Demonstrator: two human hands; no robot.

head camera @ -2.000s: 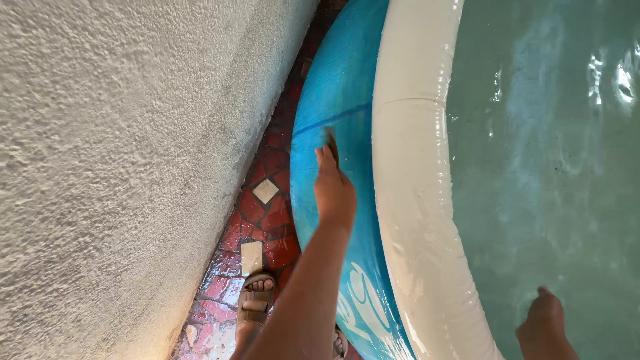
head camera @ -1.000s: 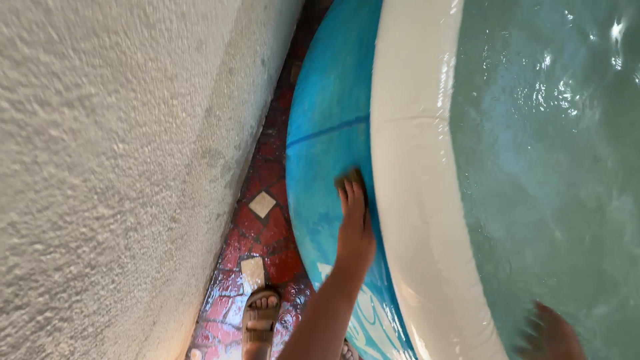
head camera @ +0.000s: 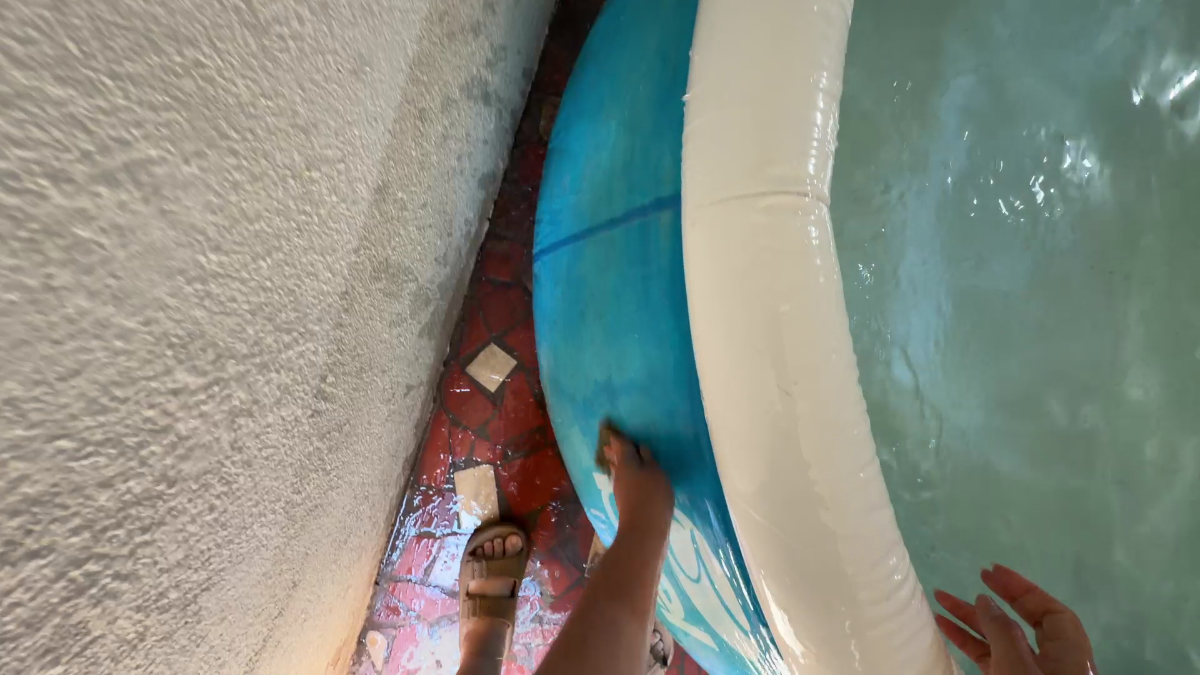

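Note:
My left hand [head camera: 641,483] is closed on a small brown sponge or pad [head camera: 606,448], pressed to the blue outer side [head camera: 609,319] of an inflatable pool, just above its white printed lettering. The kind of pad is too blurred to tell for sure. At the lower right, my right hand [head camera: 1022,623] has its fingers spread and holds nothing, over the pool water [head camera: 1012,394] beside the white inflated rim [head camera: 778,319]. A dark blue line crosses the pool's side further up.
A rough plastered wall [head camera: 206,309] rises on the left. Between it and the pool runs a narrow strip of wet red stone-tile floor [head camera: 506,412] with pale inset pieces. One sandalled foot [head camera: 493,572] stands there; part of the other shows by the pool.
My left hand has moved down along the blue side with the pad, from near the dark line two seconds ago. My right hand's fingers now show more clearly.

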